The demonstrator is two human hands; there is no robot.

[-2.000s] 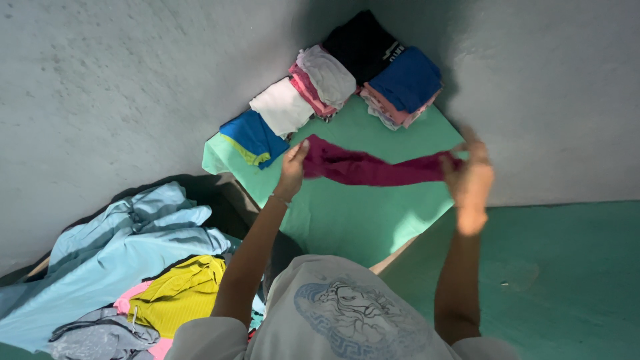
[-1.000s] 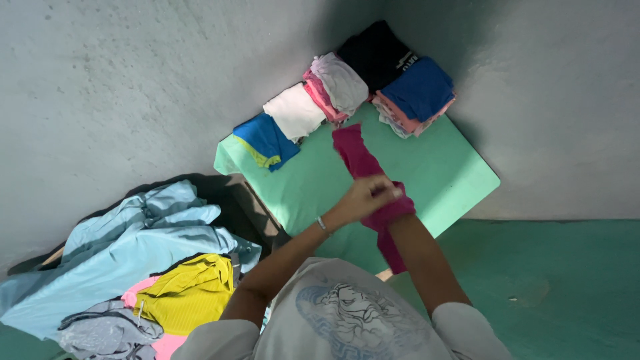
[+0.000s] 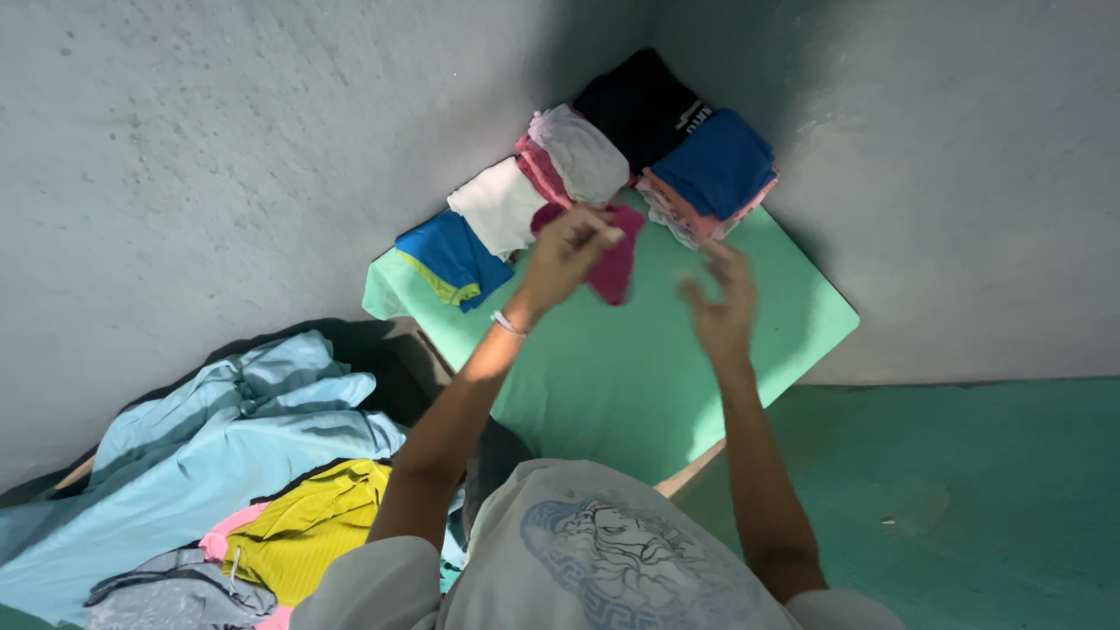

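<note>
My left hand (image 3: 569, 254), with a light band on the wrist, holds a folded magenta cloth (image 3: 616, 262) above the green-covered table (image 3: 612, 385). To its right, my right hand (image 3: 723, 302) is raised with fingers apart, blurred and touching nothing. Beyond the hands lie a blue garment with yellow-green trim (image 3: 455, 262), a white folded cloth (image 3: 499, 206), a pale grey cloth (image 3: 582, 157) on pink ones, a black garment (image 3: 643, 109) with lettering, and a blue folded cloth (image 3: 717, 166) on a pink stack.
At lower left, a light blue sheet (image 3: 227, 455) lies in a heap beside a yellow ribbed garment (image 3: 306, 534) and a grey garment (image 3: 184, 595). Grey walls (image 3: 945, 192) meet behind the table. A green surface (image 3: 980, 490) spreads at lower right.
The magenta cloth was stretched between both hands, then hung as a long strip over the right forearm; now it is bunched smaller at my left hand. My right hand has come away from it.
</note>
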